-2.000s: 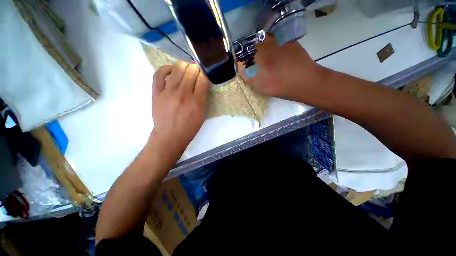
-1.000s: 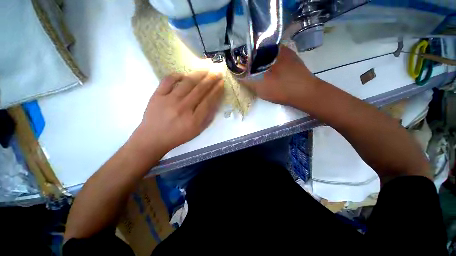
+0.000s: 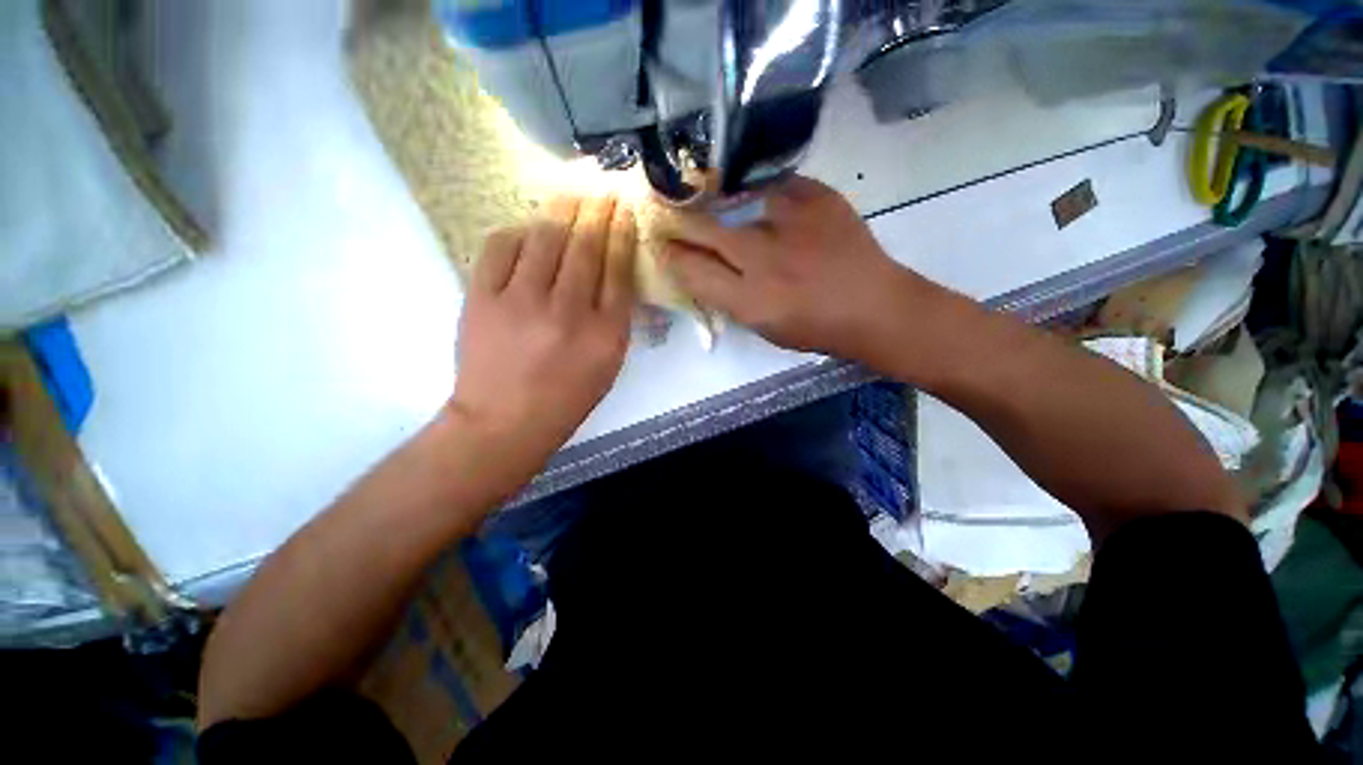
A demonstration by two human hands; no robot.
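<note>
The tan fleecy fabric panel (image 3: 434, 150) lies on the white table under the sewing machine head (image 3: 576, 75), running up and left behind it. My left hand (image 3: 550, 299) lies flat on the panel, fingers together, left of the needle area. My right hand (image 3: 785, 269) grips the panel's near end just right of the needle area, fingers bent. A short end of the panel sticks out between the hands toward the table edge. The chrome guard (image 3: 770, 97) and bright glare hide the needle and presser foot.
White and tan panels (image 3: 82, 180) lie at the left. Yellow- and green-handled scissors (image 3: 1223, 157) and a small brown patch (image 3: 1073, 203) are on the right. The grey table edge (image 3: 718, 392) runs in front. Fabric pieces (image 3: 994, 508) are heaped below right. A wooden strip (image 3: 75, 478) is at left.
More of the tan panel shows behind the machine, and its near end has shortened. My right hand's fingers have moved onto this end. The camera view has shifted.
</note>
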